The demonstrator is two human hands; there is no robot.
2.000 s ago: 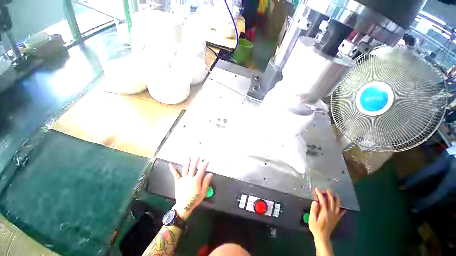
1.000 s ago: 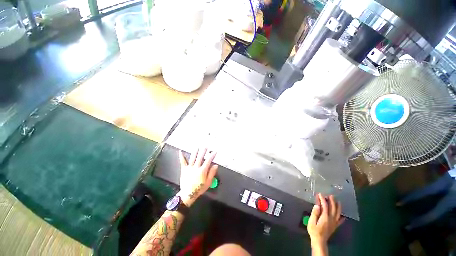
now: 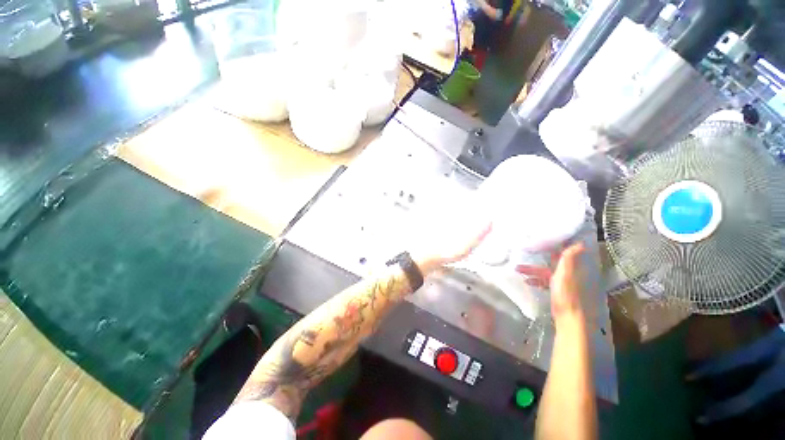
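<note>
A glossy white bowl-shaped housing (image 3: 535,204) sits on crumpled translucent film (image 3: 515,288) on the grey metal machine plate (image 3: 344,232). The large silver press head (image 3: 641,90) is above and behind it. My left hand (image 3: 460,247) reaches to the housing's lower left side; its fingers are washed out by glare, so its grip cannot be told. My right hand (image 3: 561,277) is at the housing's lower right side with fingers apart. The clear part cannot be made out in the glare.
The front panel has a red button (image 3: 446,361) and a green button (image 3: 525,396). White housings (image 3: 327,112) stand on cardboard (image 3: 215,168) at the left, beside the dark green bench (image 3: 129,266). A large fan (image 3: 689,215) is at the right. A green container (image 3: 461,82) is behind.
Both hands have left the panel's green buttons and moved forward to the housing. The press head has risen, exposing the white housing below. The camera view has shifted slightly.
</note>
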